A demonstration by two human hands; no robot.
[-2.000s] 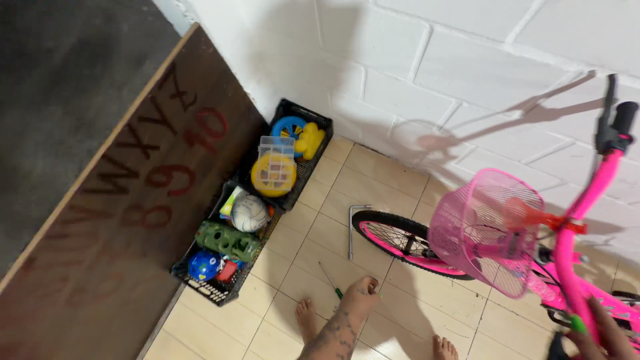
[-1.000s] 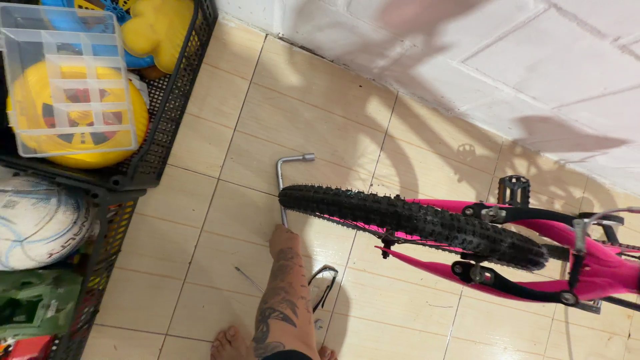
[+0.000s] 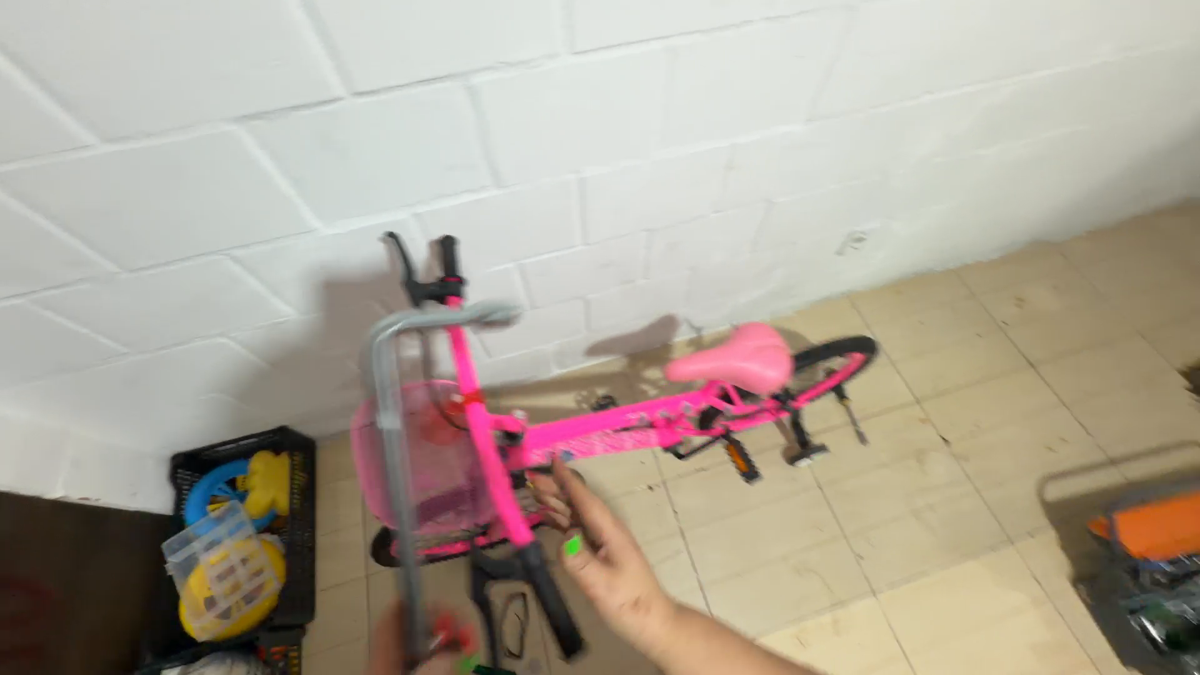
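A gray metal L-shaped wrench [image 3: 389, 441] stands up in front of the camera, its short bent end at the top; my blurred left hand [image 3: 403, 637] grips its lower end at the bottom edge. Something red shows by those fingers, too blurred to name. My right hand [image 3: 609, 562] has its fingers apart beside the pink bicycle frame [image 3: 591, 436]; whether it touches the frame I cannot tell. The bicycle is upright along the wall, with a pink basket [image 3: 422, 459], a pink saddle [image 3: 741, 361] and a black handlebar grip [image 3: 553, 600] close to my right hand.
A black plastic crate [image 3: 300, 525] of toys, with a clear divided plastic case [image 3: 220, 562], is at lower left beside a dark board [image 3: 75, 572]. A white block wall [image 3: 656, 169] runs behind the bicycle. An orange object [image 3: 1148, 525] with metal parts lies at the right.
My left hand has lifted the L-shaped wrench from the floor tiles, where it lay by the front tire. The view has swung widely. My right hand was at the handlebar two seconds ago.
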